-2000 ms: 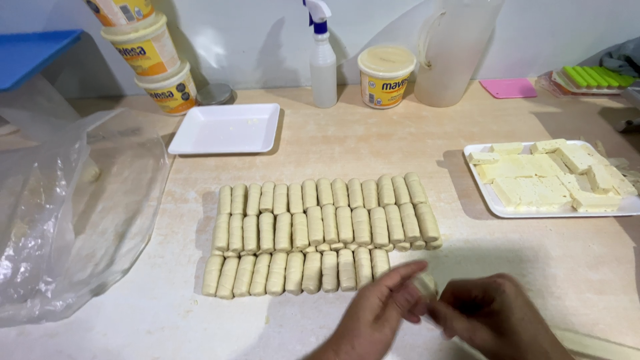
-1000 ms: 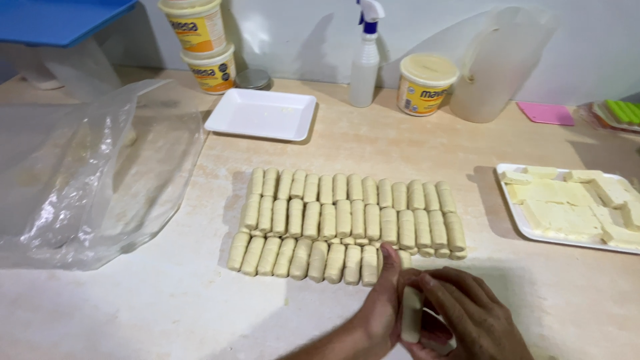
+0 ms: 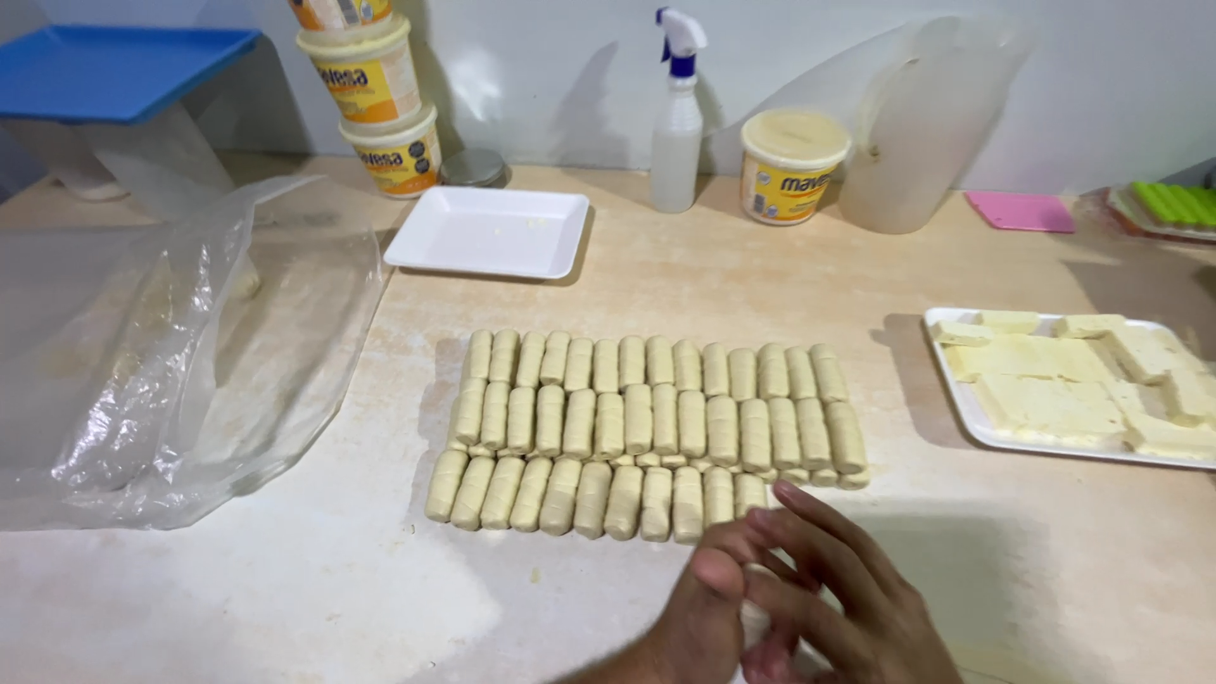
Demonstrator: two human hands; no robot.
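Note:
My left hand point(image 3: 703, 608) and my right hand point(image 3: 845, 589) meet at the lower middle, around a pale dough roll point(image 3: 755, 608) that shows only in part between the fingers. The left hand is closed on it from the left; the right hand's fingers touch it from the right. Just beyond my fingertips lie several rows of rolled dough sticks point(image 3: 579, 423), packed side by side and stacked in layers. On the right, a white tray point(image 3: 959, 418) holds pale cheese slabs point(image 3: 1045, 404).
A clear plastic bag point(image 3: 190, 380) covers the left side. Behind stand an empty white foam tray point(image 3: 484, 233), stacked Mavesa tubs point(image 3: 370, 90), a spray bottle point(image 3: 676, 142), another Mavesa tub point(image 3: 793, 171), a translucent pitcher point(image 3: 912, 142) and a pink card point(image 3: 1021, 211). A blue tray point(image 3: 123, 71) sits at upper left.
A roll plainly visible between my hands one second ago is now mostly hidden by the fingers. My right hand's fingers are more spread than before. The view has shifted.

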